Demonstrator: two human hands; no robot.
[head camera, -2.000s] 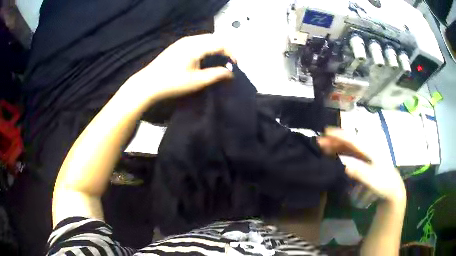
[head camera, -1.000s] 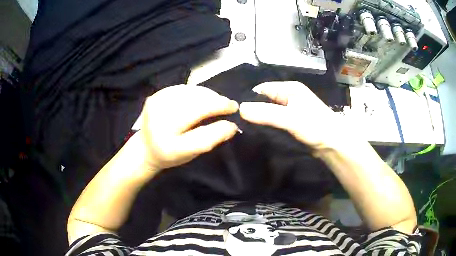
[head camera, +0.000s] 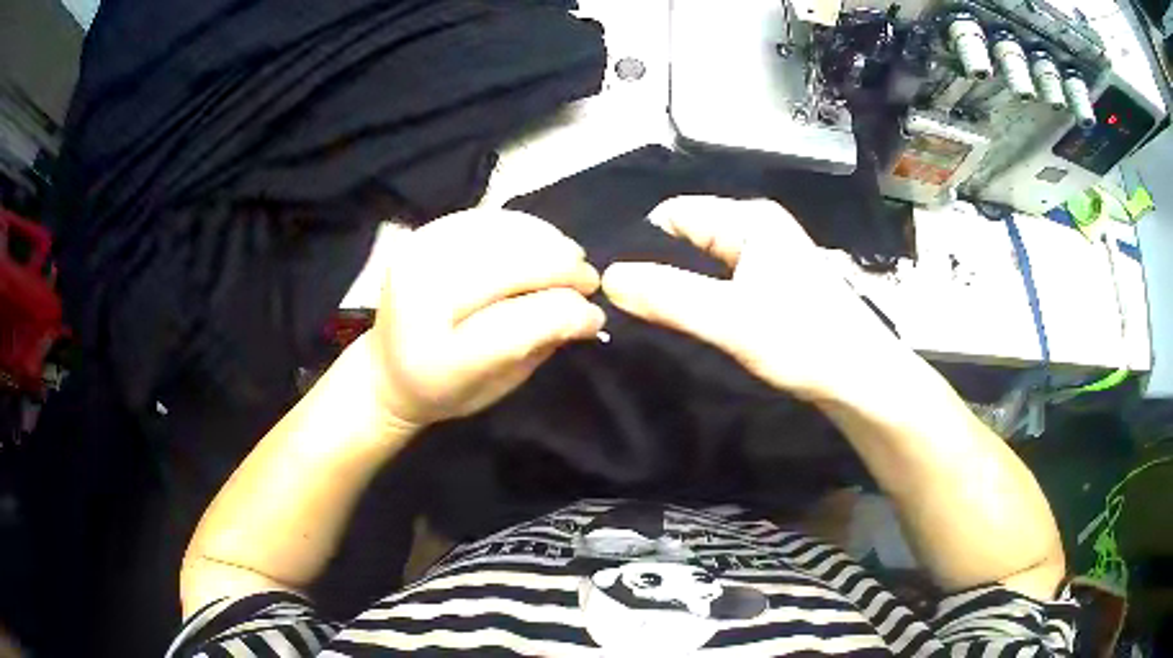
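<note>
A dark garment piece (head camera: 643, 399) lies over my lap and the front edge of the machine table. My left hand (head camera: 482, 315) grips it with thumb and fingers together; a tiny white spot shows at the thumb tip. My right hand (head camera: 733, 276) is beside it, fingertips meeting my left fingertips, with the dark cloth between its thumb and fingers. The exact grip under the fingers is hidden. The overlock machine (head camera: 933, 161) stands at the upper right, with dark cloth at its front.
A large pile of dark garment pieces (head camera: 309, 116) covers the left of the table. The white machine table (head camera: 971, 296) has a blue stripe at right. A control box (head camera: 1093, 135) shows a red light. Green strands (head camera: 1113, 514) hang at far right. A red plastic item (head camera: 26, 289) is at far left.
Both hands came down and together over the cloth in front of me; my right hand moved left from near the machine. In the last second they have barely moved.
</note>
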